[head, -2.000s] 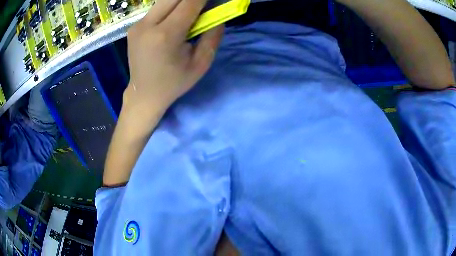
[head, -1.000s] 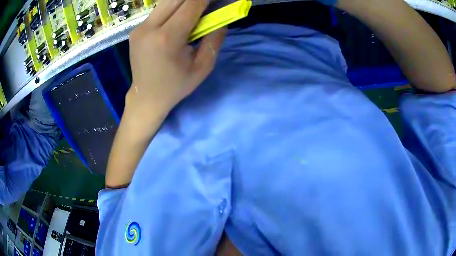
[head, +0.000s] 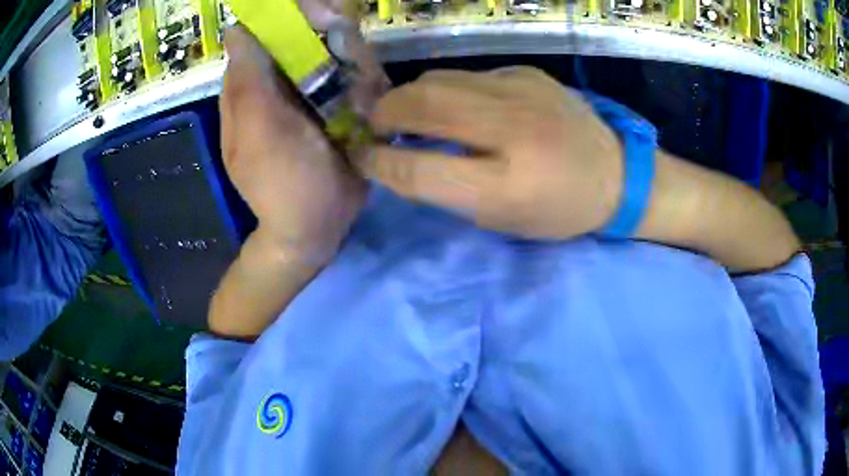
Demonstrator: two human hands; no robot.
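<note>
My left hand [head: 289, 158] holds a bright yellow strip or stack of strips [head: 284, 37], slanting from upper left down to the right. A small dark and silver piece [head: 326, 85] shows at the strip's lower end. My right hand [head: 503, 153], with a blue band on its wrist, has its blurred fingertips against the left hand's palm, by a blurred yellowish bit. Something dark blue shows between its fingers. Whether it grips anything is not clear.
Circuit boards with yellow strips [head: 149, 46] stand in a row behind a silver-grey metal rail [head: 484, 39]. A blue-rimmed dark bin [head: 172, 218] is below the rail at left. Another person's blue sleeve [head: 42, 270] is at the far left.
My right hand has come in from the upper right to meet my left hand. The yellow strip has turned and now slants the other way, further left. The view has shifted, showing more boards.
</note>
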